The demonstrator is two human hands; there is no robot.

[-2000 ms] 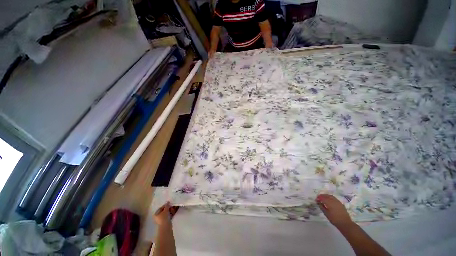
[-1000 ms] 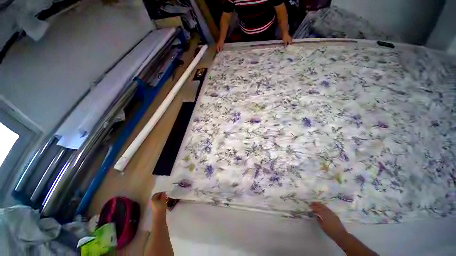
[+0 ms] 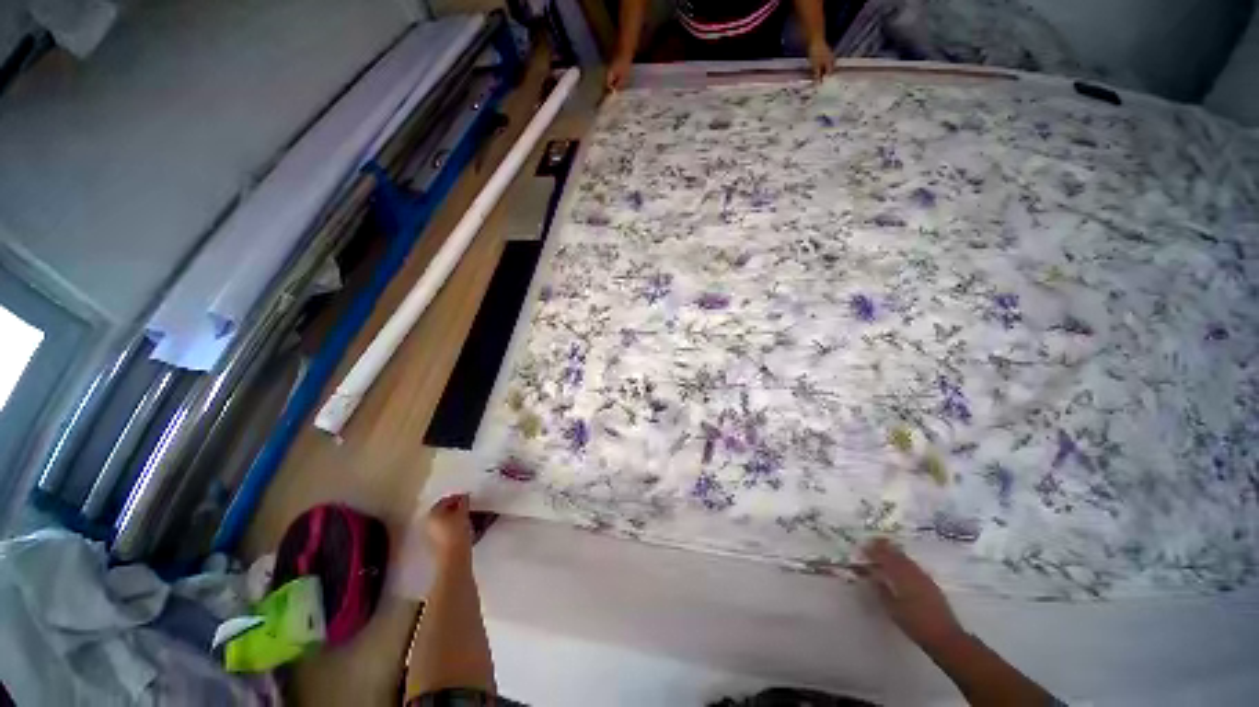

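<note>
The white floral fabric (image 3: 773,304), with purple flowers and some yellow ones, lies spread over the white-topped table (image 3: 608,608). Its near edge runs between my hands. My left hand (image 3: 450,528) is at the near left corner of the cloth, its fingers closed at the edge; a small dark object (image 3: 482,524) shows beside it. My right hand (image 3: 904,587) is on the near edge right of centre, fingertips on the cloth and slightly blurred; whether it pinches the cloth is unclear.
A person opposite (image 3: 725,17) has both hands at the far edge, by a thin brown stick (image 3: 925,72). A small black object (image 3: 1098,93) lies far right. A white tube (image 3: 449,256), black strip (image 3: 486,345), blue-framed poles (image 3: 311,401) and dark red bag (image 3: 345,566) are at left.
The view has tilted down, so the table sits higher in the picture. The far edge of the cloth has come down flat under the other person's hands. My hands remain at the near edge.
</note>
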